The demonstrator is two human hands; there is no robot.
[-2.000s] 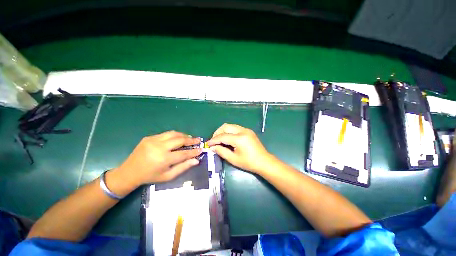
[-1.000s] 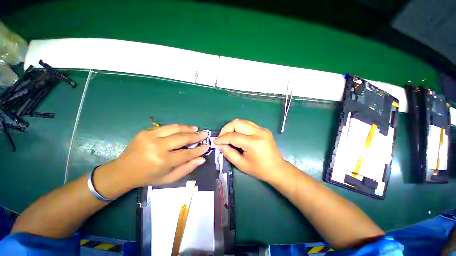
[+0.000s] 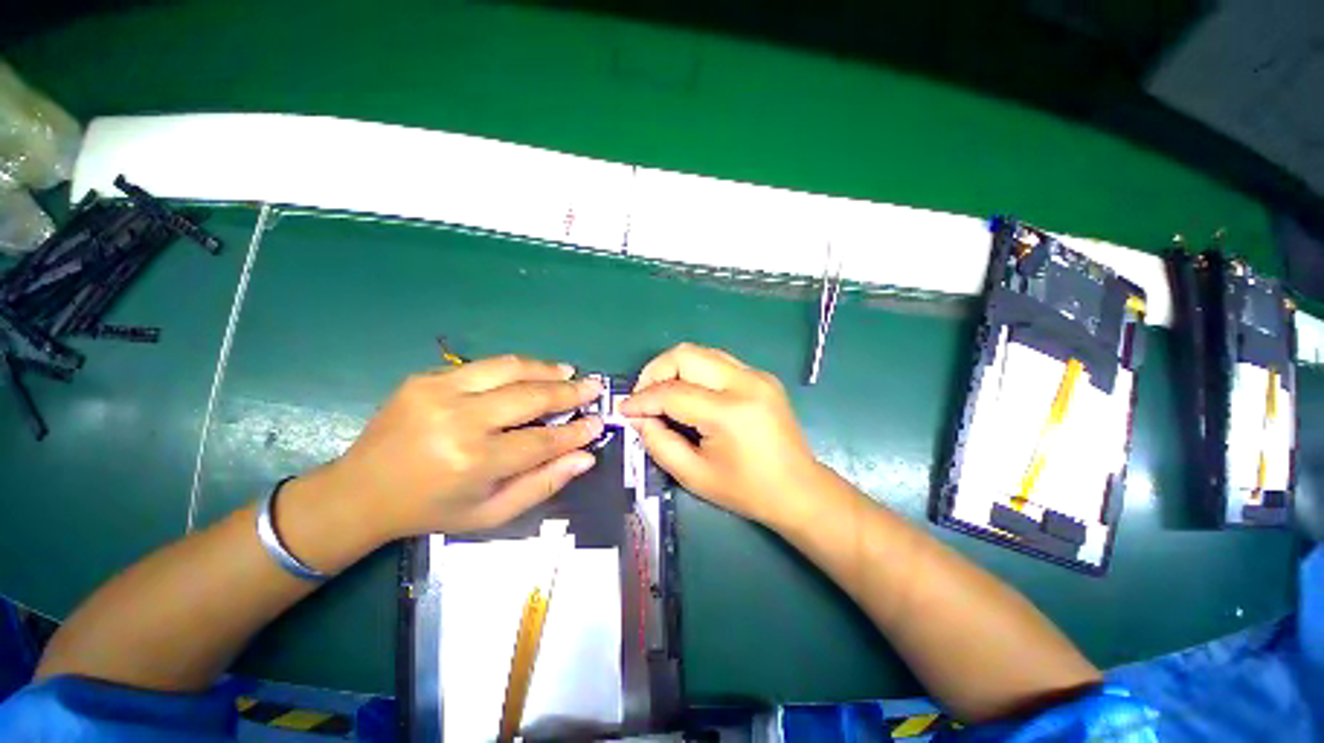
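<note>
An open tablet (image 3: 593,639) with a black frame and white battery lies in front of me, cut off by the bottom edge. An orange flex cable (image 3: 524,661) lies along its battery. My left hand (image 3: 472,443) covers the far-left end of the tablet. My right hand (image 3: 726,436) is at the far-right corner. Both hands' fingertips meet at a tiny pale part (image 3: 613,409) at the board end and pinch it or press on it. Its exact shape is hidden by the fingers. A small orange flex tail (image 3: 453,356) sticks out beyond my left hand.
Black plastic strips (image 3: 95,276) lie heaped at the left, by clear plastic bags (image 3: 29,145). Tweezers (image 3: 823,327) lie near the white strip (image 3: 436,171). Another open tablet (image 3: 1038,399) lies at the right, with stacked tablets (image 3: 1234,392) beyond. A blue sleeve shows at the lower right.
Over the last two seconds the view has shifted and the orange flex tail has come into sight past my left hand. Both hands stay at the tablet's board end.
</note>
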